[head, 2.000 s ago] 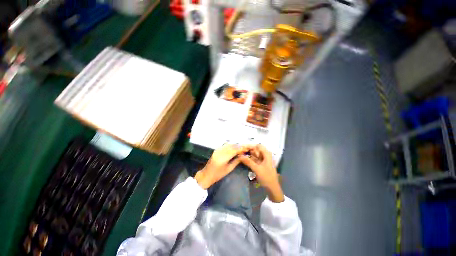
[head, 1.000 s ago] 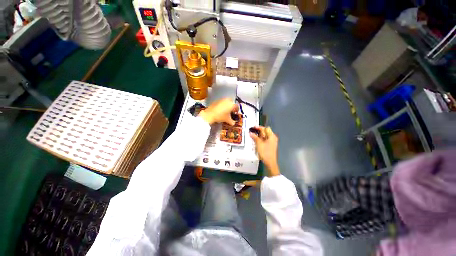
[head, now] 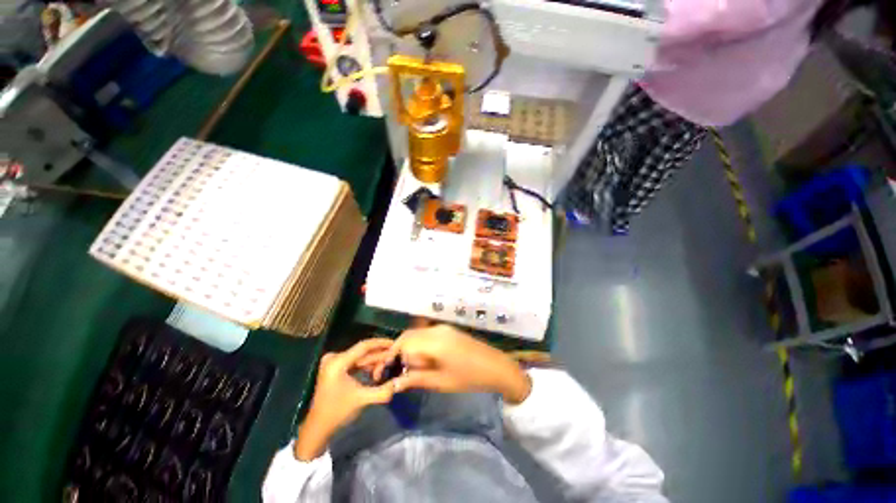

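Note:
My left hand (head: 346,389) and my right hand (head: 447,362) meet in front of my lap, below the press base (head: 457,295). Between their fingertips they hold a small dark housing (head: 392,369), mostly hidden by the fingers. On the white base lie orange-copper fixtures: one at the left (head: 445,217), one at the upper right (head: 497,225) and one at the lower right (head: 492,258). The first two have dark centres. The gold press head (head: 429,138) stands above and behind the left fixture.
A thick stack of carrier sheets (head: 226,226) lies left of the press, with a black blister tray (head: 162,418) nearer me. A yellow air tube and black cables hang by the head. A person in a pink top (head: 732,59) is beyond the press at the right.
Both hands have left the fixtures and come together near my lap. A dark piece now shows in the upper right fixture. The person in pink has moved from lower right to upper right in view.

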